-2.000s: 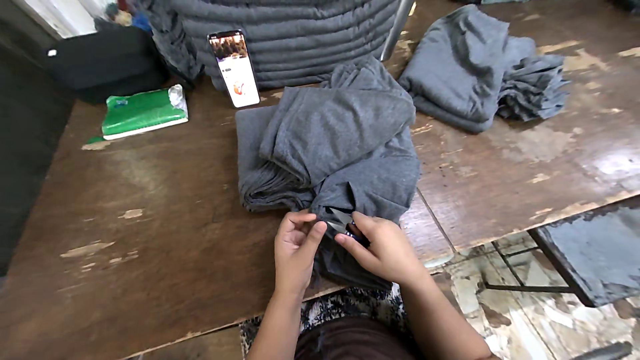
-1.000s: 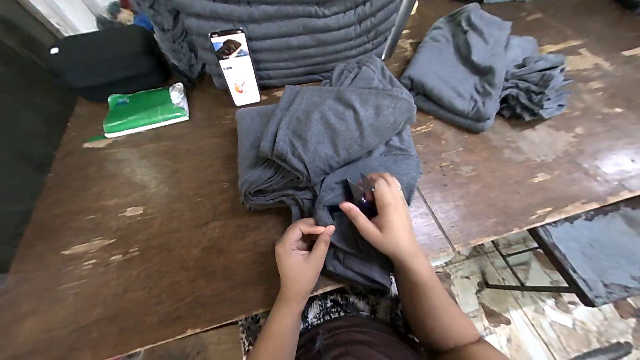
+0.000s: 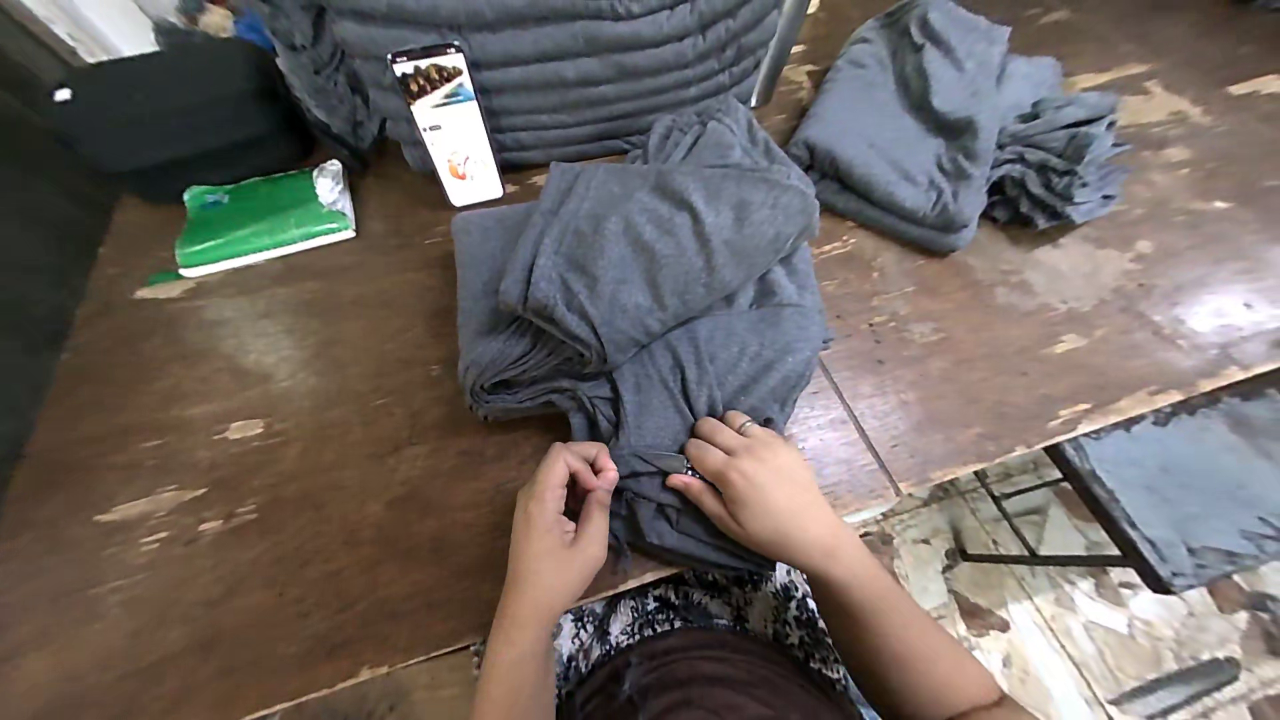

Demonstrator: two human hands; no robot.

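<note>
A pile of folded gray knit fabric lies at the middle of the table, its loose end hanging toward the front edge. My left hand pinches the fabric's edge, or a thread on it, between thumb and fingertips. My right hand, with a ring on one finger, holds small metal thread snips. Their blades point left, close to my left fingertips and over the gray fabric. The palm side of the snips is hidden under my right fingers.
Behind the pile, a phone leans on stacked gray fabric. A green-covered book and a black case are at the left. More folded gray fabric lies at the right, and a stool stands beyond the table edge.
My right hand has moved down and left from one second ago, bringing the snips close to my left fingertips. The picture on the phone screen is different.
</note>
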